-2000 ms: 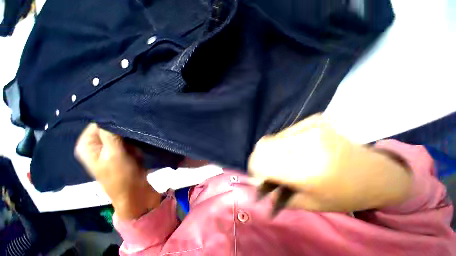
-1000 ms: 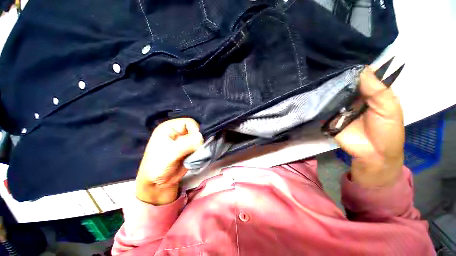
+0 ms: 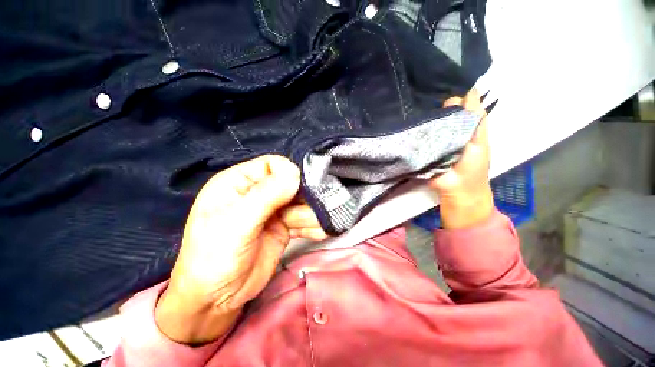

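Observation:
A dark navy denim garment (image 3: pixel 143 150) with a row of silver-white buttons lies across the table. My left hand (image 3: pixel 240 236) grips the edge of an opening at the garment's near side. The pale grey-blue inside of the cloth shows between my hands. My right hand (image 3: pixel 467 168) holds the far right end of this opening. The two dark pointed blades of the thread snips (image 3: pixel 490 102) stick out beyond its fingertips; the rest of the snips is hidden by the hand and cloth.
The white table (image 3: pixel 553 93) has a curved edge at the right. A blue plastic basket (image 3: pixel 514 192) is below the edge at right. Pale box-like objects (image 3: pixel 610 236) stand at the far right. The wearer's pink shirt is close against the table's near edge.
Since one second ago, the opening is spread wider and shows more of its pale inside. The snips' blades show less beyond the right hand. The view is closer, with fewer buttons in sight.

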